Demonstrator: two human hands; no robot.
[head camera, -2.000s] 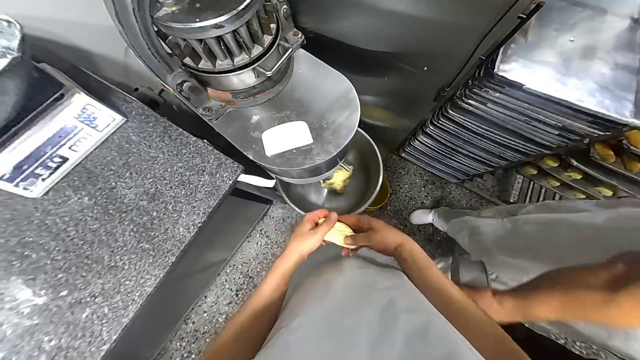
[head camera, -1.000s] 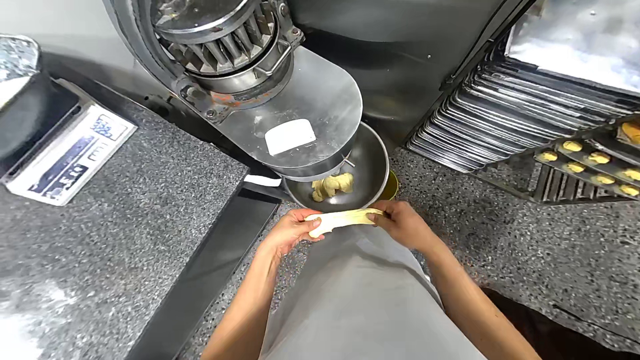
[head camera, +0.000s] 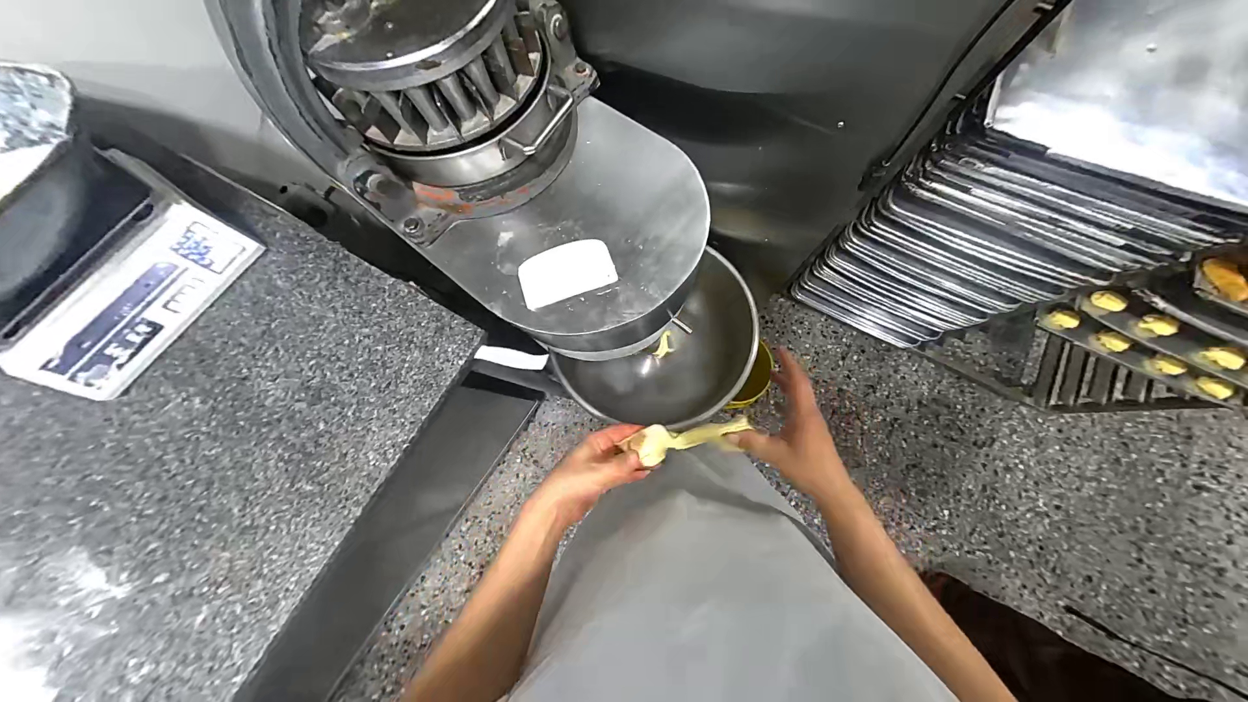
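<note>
A strip of pale yellow dough (head camera: 687, 439) is stretched between my hands, just in front of the rim of a steel mixing bowl (head camera: 746, 366). My left hand (head camera: 593, 468) grips its thicker end. The thin end touches the thumb of my right hand (head camera: 795, 434), whose fingers are spread upward; whether it pinches the dough is unclear. Over the bowl stands a planetary mixer (head camera: 624, 175), its head covering the back of the bowl. Inside the bowl a small yellow piece (head camera: 663, 344) shows by the mixer's tool.
A speckled counter (head camera: 292, 409) lies to the left, with a digital scale (head camera: 132, 302) holding a large container (head camera: 34, 185). On the right stand stacked metal trays (head camera: 985, 234) and a tray with small yellow portions (head camera: 1160, 325). A yellow container (head camera: 760, 378) sits behind the bowl's right side.
The dough between my hands was pulled wide a second ago and is now a narrower, twisted strip. My right hand has opened its fingers. The person at the right has left the view.
</note>
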